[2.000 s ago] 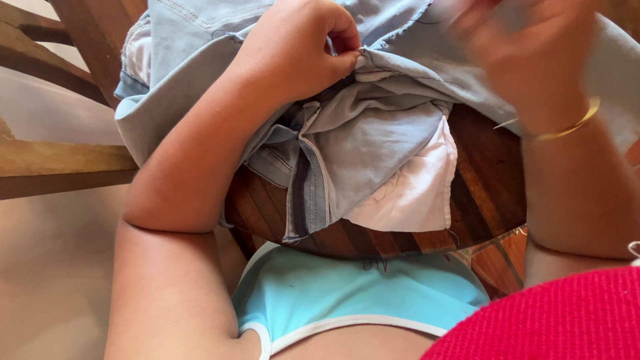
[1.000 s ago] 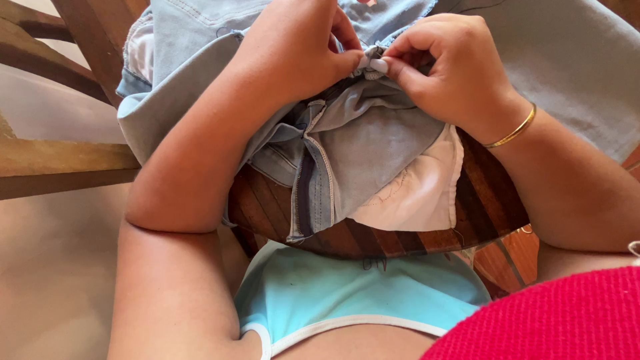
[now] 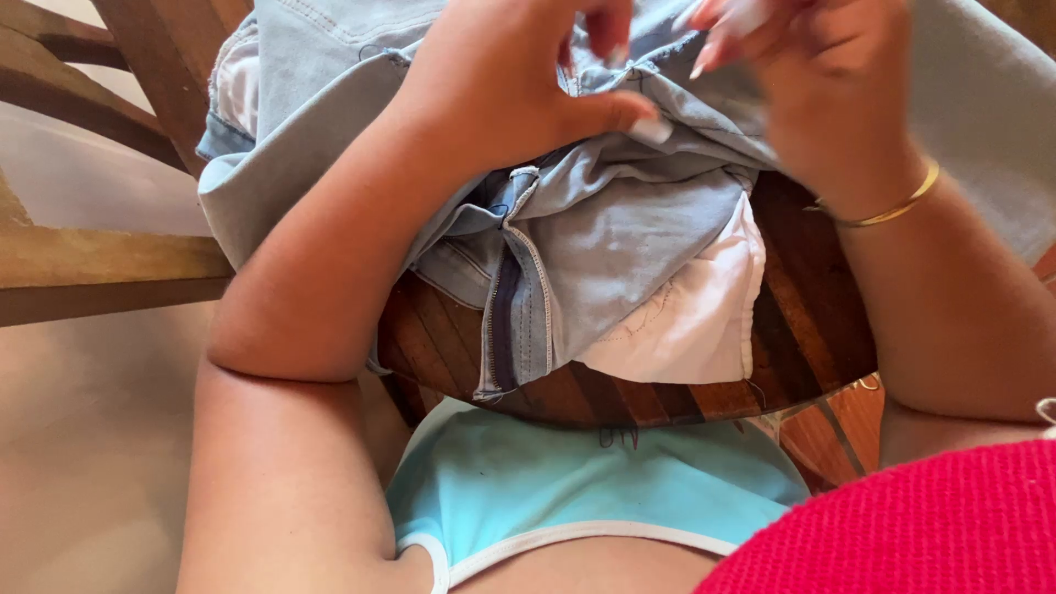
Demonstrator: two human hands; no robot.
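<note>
Light blue denim jeans [image 3: 610, 223], partly inside out, lie bunched on a round dark wooden table [image 3: 577, 400]. A metal zipper [image 3: 499, 322] on dark tape runs down their near flap, beside a pale pocket lining [image 3: 693, 322]. My left hand [image 3: 536, 91] rests over the denim with thumb and fingers apart, near a frayed edge with dark thread. My right hand [image 3: 800, 66], blurred, is raised just right of that edge, above the cloth; whether its fingertips pinch something small cannot be told. A gold bangle [image 3: 895, 202] circles the right wrist.
Wooden chair slats and a rail [image 3: 107, 257] stand at the left. Below the table edge are my light blue shorts [image 3: 577, 487] with white trim, and red knitted fabric [image 3: 916, 528] at the lower right. Reddish floor tiles [image 3: 833, 429] show beyond.
One second ago both hands pinched the denim together at the frayed edge. Now my right hand has lifted away from it, and my left thumb and fingers have parted. The jeans lie nearly as before.
</note>
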